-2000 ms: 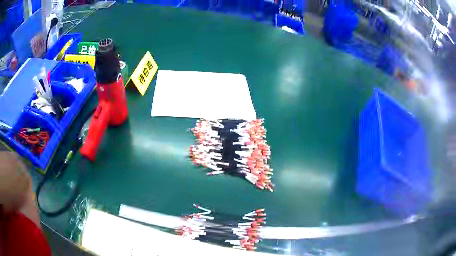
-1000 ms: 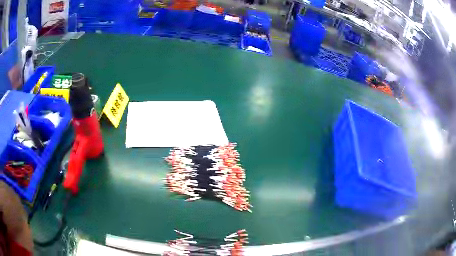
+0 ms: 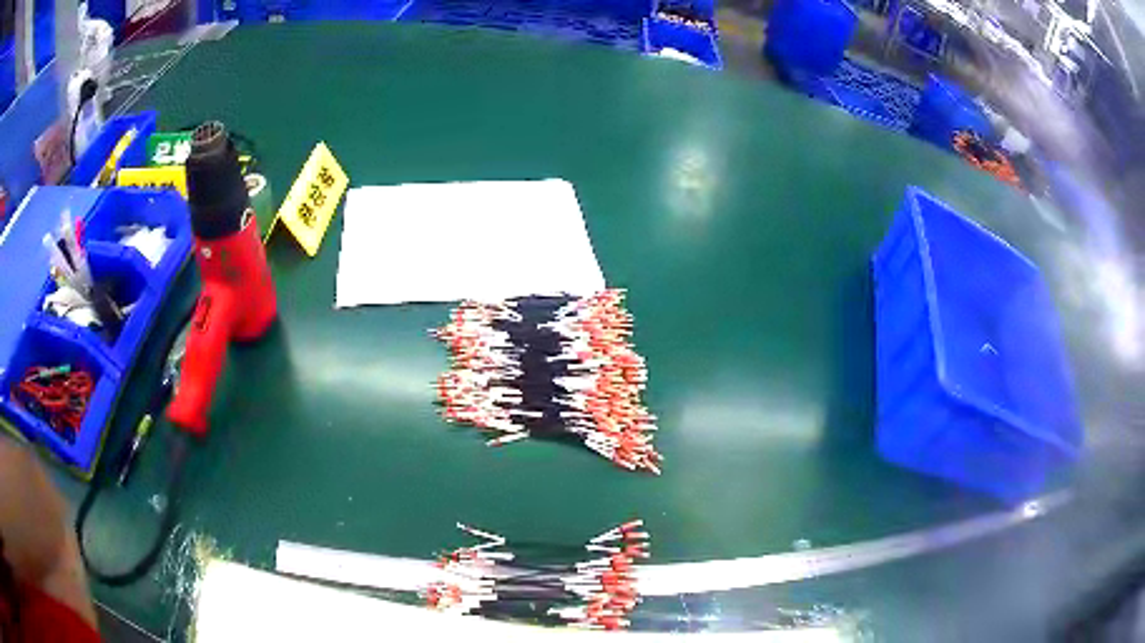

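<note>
A pile of short black wire leads (image 3: 542,364) with white and red ends lies side by side on the green mat, its top edge at a white sheet (image 3: 467,239). A smaller, looser wire bundle (image 3: 540,582) lies nearer, across a white strip (image 3: 364,564). At the lower left edge, bare skin and a red sleeve (image 3: 50,615) show, cut off and blurred; no fingers can be made out there. My left hand and my right hand are not in view.
A red heat gun (image 3: 229,295) stands at left beside a divided blue sorting tray (image 3: 126,327). A yellow sign (image 3: 309,201) stands near it. A large blue bin (image 3: 973,352) is at right. A near white sheet (image 3: 377,615) lies along the bottom edge.
The camera view has shifted, first one way and then partly back. The wire piles, heat gun and bins keep their places on the mat.
</note>
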